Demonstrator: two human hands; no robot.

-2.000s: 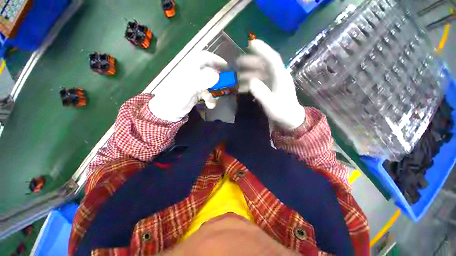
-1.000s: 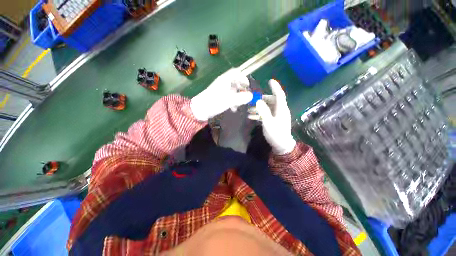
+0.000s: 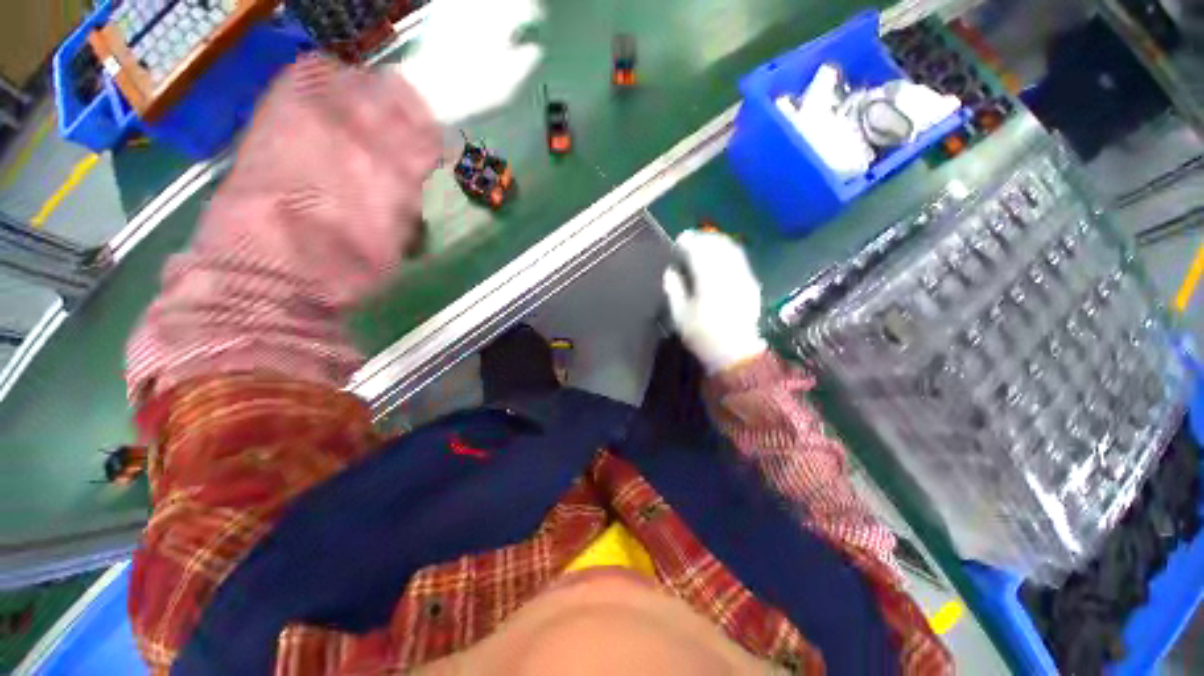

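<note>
My left hand [image 3: 478,56], in a white glove and blurred, is stretched out over the far side of the green belt at the top; its fingertips are unclear and I cannot tell if it holds anything. My right hand [image 3: 714,299], in a white glove with curled fingers, is over the near bench edge; something dark shows by its fingers, but I cannot tell what or whether it is held. Orange-and-black units stand spaced on the belt: one [image 3: 485,173] near my left sleeve, one [image 3: 559,127] beyond it and one [image 3: 625,62] farther up.
A small blue bin [image 3: 753,145] holds white and grey items, with dark units [image 3: 970,99] beside it. Stacked clear blister trays [image 3: 1003,357] stand at the right, next to a blue bin of black parts [image 3: 1122,568]. An aluminium rail [image 3: 528,271] edges the belt.
My left hand has left my right hand and reached up over the belt. The blue part seen between my hands no longer shows. The belt units have shifted up and to the right.
</note>
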